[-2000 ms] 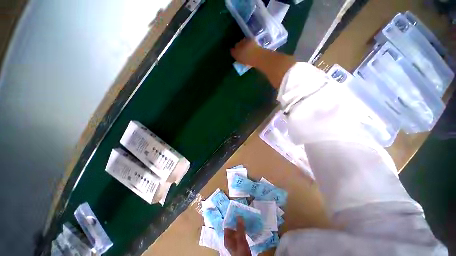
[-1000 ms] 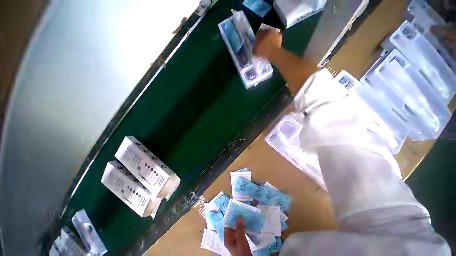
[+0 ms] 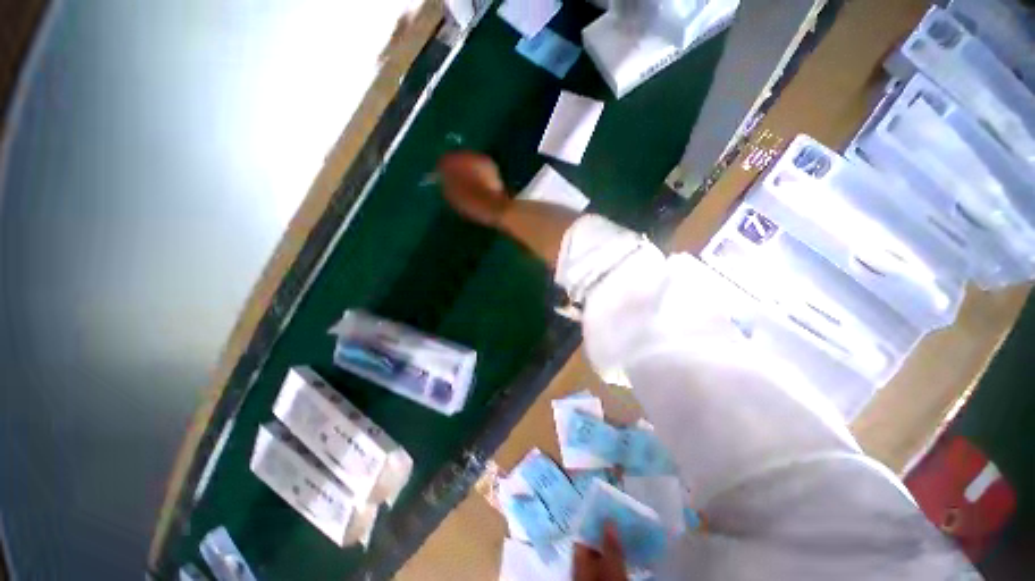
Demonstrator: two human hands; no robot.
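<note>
My left hand (image 3: 602,560) is at the bottom edge, partly cut off, with a finger or thumb over a blue sachet and white leaflet (image 3: 622,524) on a loose pile of sachets (image 3: 543,494). My right hand (image 3: 472,188) is blurred over the green belt; its fingers are unclear. A clear blister tray (image 3: 405,361) with blue and dark contents lies on the belt below it. White leaflets lie on the belt beyond my wrist (image 3: 570,126) and beside it (image 3: 552,191).
Two white cartons (image 3: 341,434) lie side by side at lower left. A white carton (image 3: 649,57), a blue sachet (image 3: 549,51) and another paper are at the top. Clear trays (image 3: 863,233) overlap on the cardboard bench, by a grey bar (image 3: 743,102). A red object (image 3: 962,488) is lower right.
The filled tray now lies lower left on the belt, near the two cartons. My right hand has moved left, away from it. More papers show at the top. My left hand stays on the pile.
</note>
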